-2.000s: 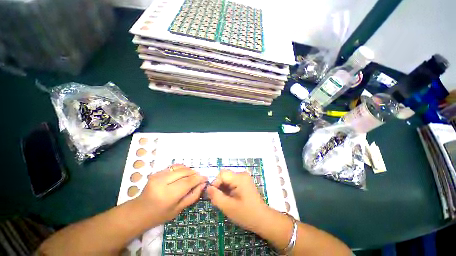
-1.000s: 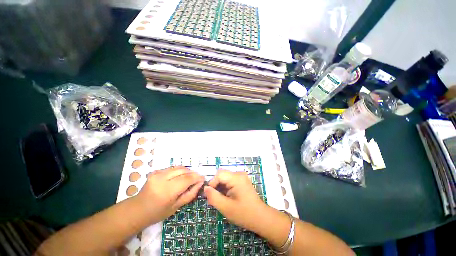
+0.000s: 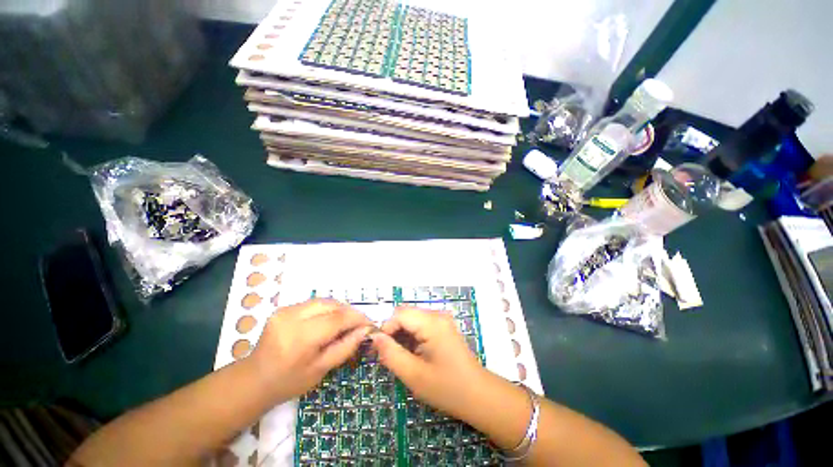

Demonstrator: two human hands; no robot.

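Note:
A green PCB panel [image 3: 347, 421] with a grid of tiny boards lies on a white carrier board [image 3: 384, 260] in front of me. My left hand [image 3: 315, 342] and my right hand [image 3: 425, 347] are over the panel's upper half, fingertips together near its middle. The fingers are pinched around something tiny and dark, too small to make out; which hand holds it is unclear. The left parts bag [image 3: 173, 214] lies open with dark and silvery pieces in it. The right parts bag [image 3: 607, 274] holds similar pieces.
A tall stack of loaded carrier boards [image 3: 384, 137] stands behind the work. A black phone [image 3: 79, 296] lies at the left. A clear bottle [image 3: 607, 150], a yellow tool or pen [image 3: 607, 202] and white scraps [image 3: 682, 280] are at the right. More boards [image 3: 804, 301] stand at the far right.
The view has shifted slightly. Both hands stay over the same part of the panel with fingertips together; only small finger movement shows.

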